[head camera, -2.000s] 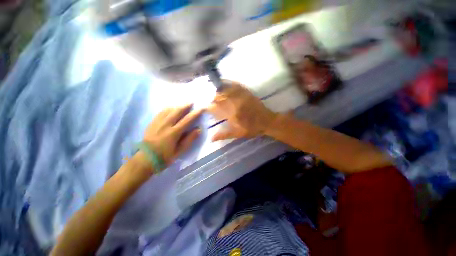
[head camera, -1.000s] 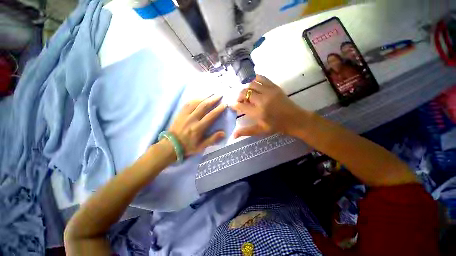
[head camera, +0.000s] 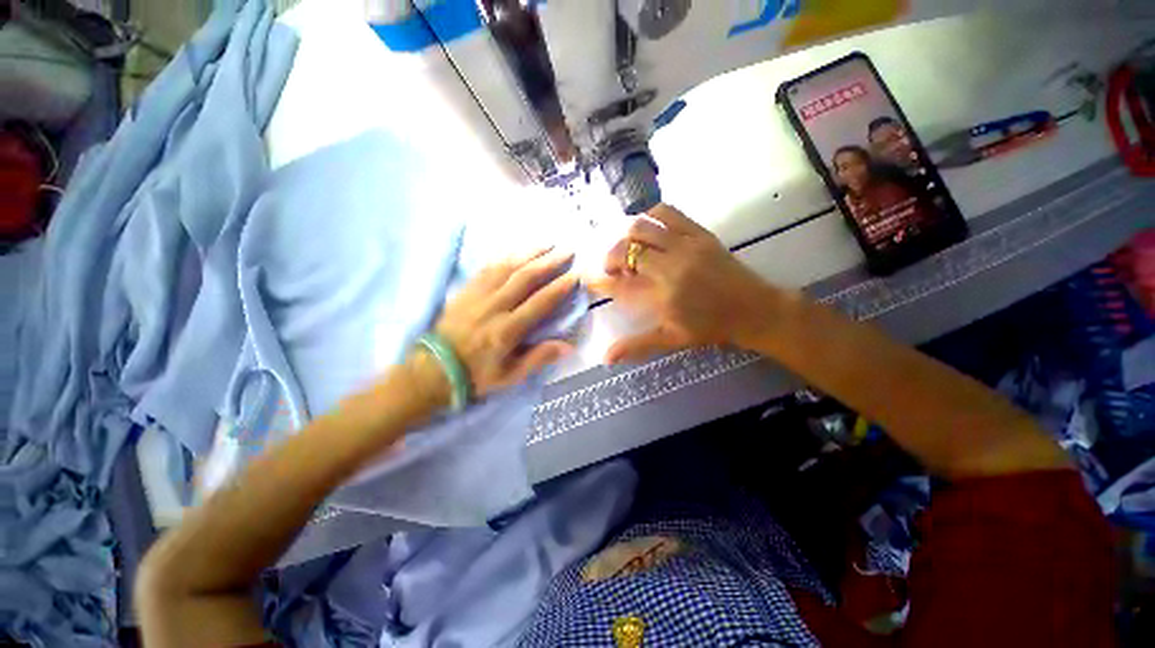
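Note:
A light blue cloth panel (head camera: 348, 241) lies on the machine table, its right part under my left hand. My left hand (head camera: 507, 317), with a green bangle, lies palm down on it, fingers slightly apart, just front-left of the needle area (head camera: 576, 196). My right hand (head camera: 684, 285), with a ring, is beside the dark ribbed cylinder (head camera: 632, 177). Its thumb and fingers are bent near the cloth edge; glare hides whether they grip it. The white sewing machine head (head camera: 570, 63) is above. A cloth corner (head camera: 469, 468) hangs over the table's front edge.
A lit smartphone (head camera: 874, 165) lies right of the needle. A slim blue and orange-red tool (head camera: 1007, 133) and red loop handles (head camera: 1127, 120) are farther right. The grey ruler edge (head camera: 646, 399) runs along the front. Blue cloth (head camera: 139, 253) is heaped at left.
The view has steadied and shifted. Compared with one second ago, the front part of the cloth panel spreads farther right over the table edge. Both hands remain near the needle.

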